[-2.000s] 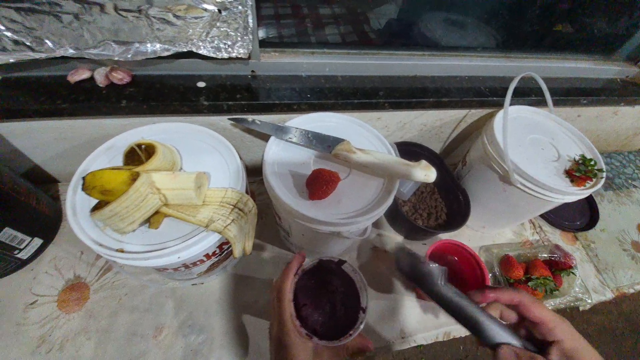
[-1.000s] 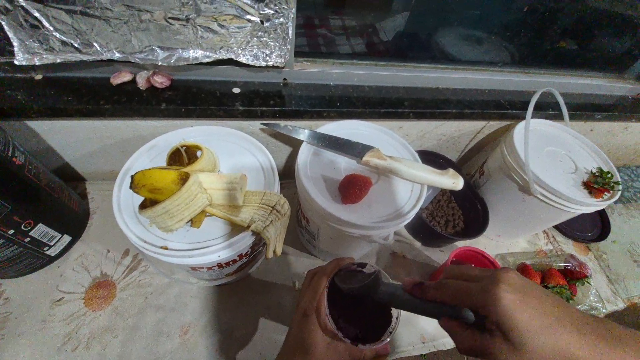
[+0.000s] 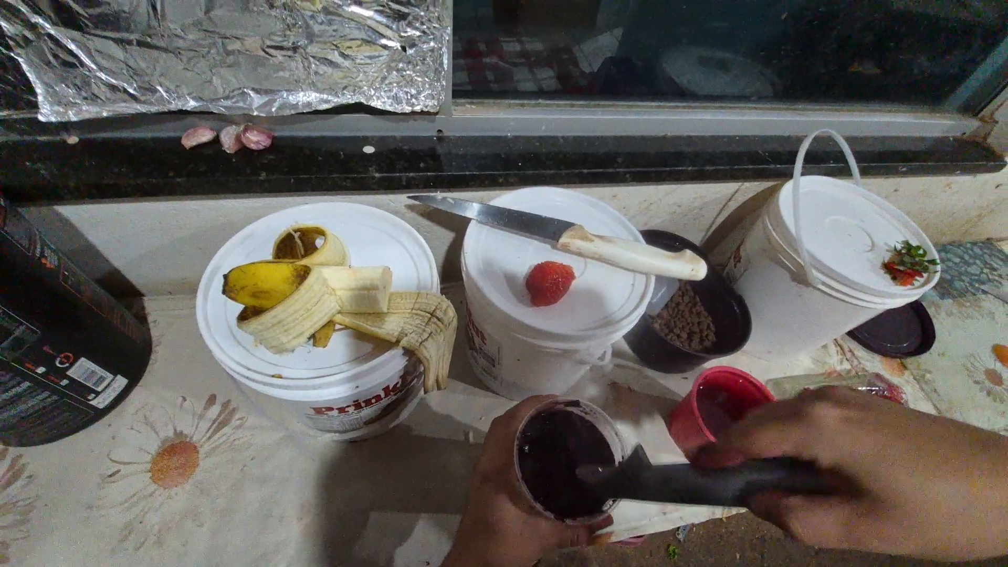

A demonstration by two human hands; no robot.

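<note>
My left hand point(image 3: 504, 504) is wrapped round a round cup point(image 3: 563, 461) with a dark purple mass in it, near the front edge of the table. My right hand point(image 3: 850, 465) grips a dark scoop-like utensil point(image 3: 693, 482), whose tip reaches over the cup's right rim to the purple mass. Behind my right hand stands a pink-red cup point(image 3: 685, 417). Beyond the cup in my left hand, a white lidded bucket point(image 3: 504, 339) bears a strawberry point(image 3: 550, 283) and a knife with a pale handle point(image 3: 638, 253).
A peeled banana point(image 3: 362, 287) lies with its peel on another white bucket point(image 3: 236, 236). Right of the middle bucket is a dark bowl point(image 3: 732, 295) of brown bits point(image 3: 685, 319); farther right, a handled bucket point(image 3: 819, 307) bears strawberry tops point(image 3: 909, 264). A black container point(image 3: 55, 339) stands left, garlic cloves point(image 3: 236, 138) behind.
My right hand has brought the utensil left from near the pink-red cup into the purple cup. My right hand now hides much of the strawberry box. The view has shifted.
</note>
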